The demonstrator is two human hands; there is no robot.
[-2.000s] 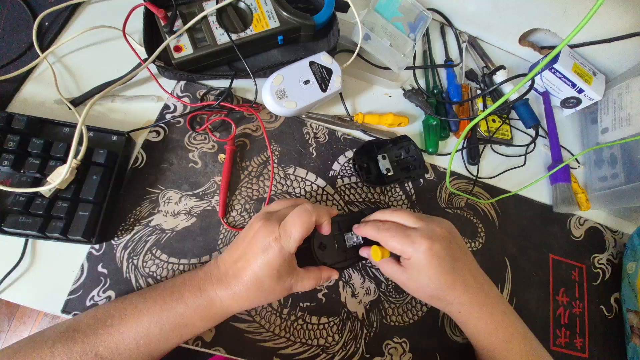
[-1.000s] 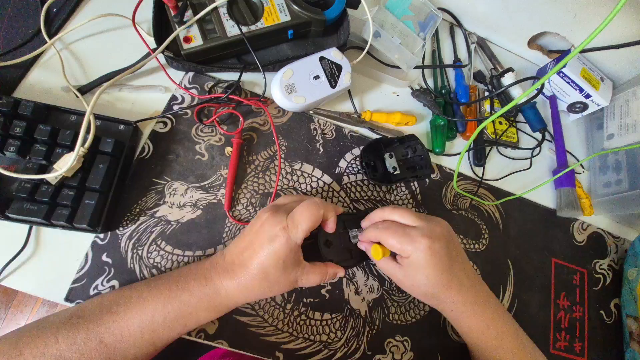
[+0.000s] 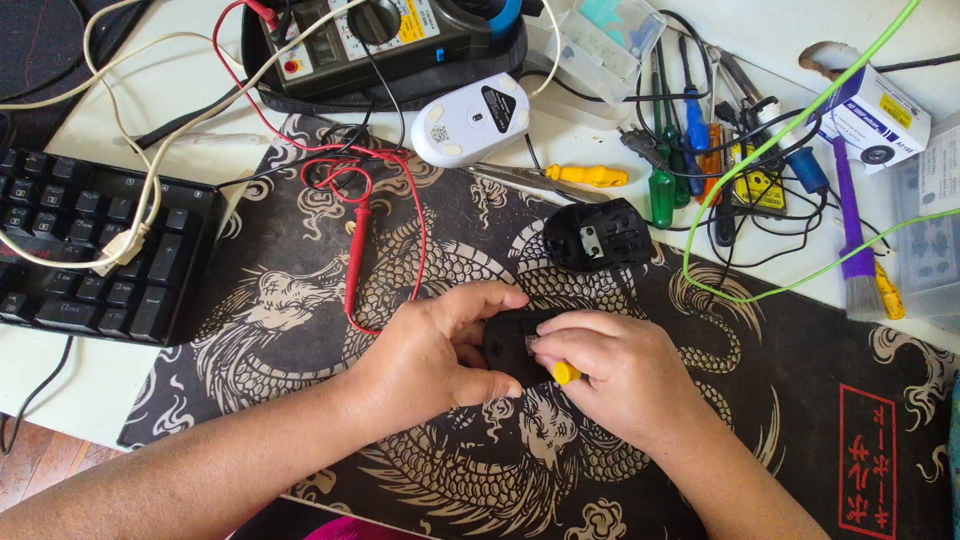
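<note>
My left hand [image 3: 450, 345] grips the left end of a black plastic mouse part [image 3: 510, 346], thumb along its near edge and fingers at its far edge. My right hand [image 3: 611, 367] lies over the right end of that part. A yellow-handled tool [image 3: 566, 372] is held in it, its tip hidden under my fingers, which touch a small pale piece [image 3: 531, 344] on the part. Beyond my hands, another black mouse shell [image 3: 598, 235] lies on the dragon-patterned mat [image 3: 787, 352], with a metal piece inside. A white mouse [image 3: 471, 120] rests upside down behind it.
Tweezers [image 3: 536, 180], a yellow screwdriver [image 3: 587, 175], green screwdrivers [image 3: 661, 196] and a soldering iron [image 3: 806, 169] lie at the back. A purple brush [image 3: 856, 255] is at right. At left are a keyboard [image 3: 97, 247], a red test probe [image 3: 358, 259] and a clamp meter [image 3: 375, 37]. Loose cables cross the desk.
My right hand's fingers have shifted slightly over the black part, now covering more of the pale piece. My left hand keeps its hold. The other things on the desk lie as before.
</note>
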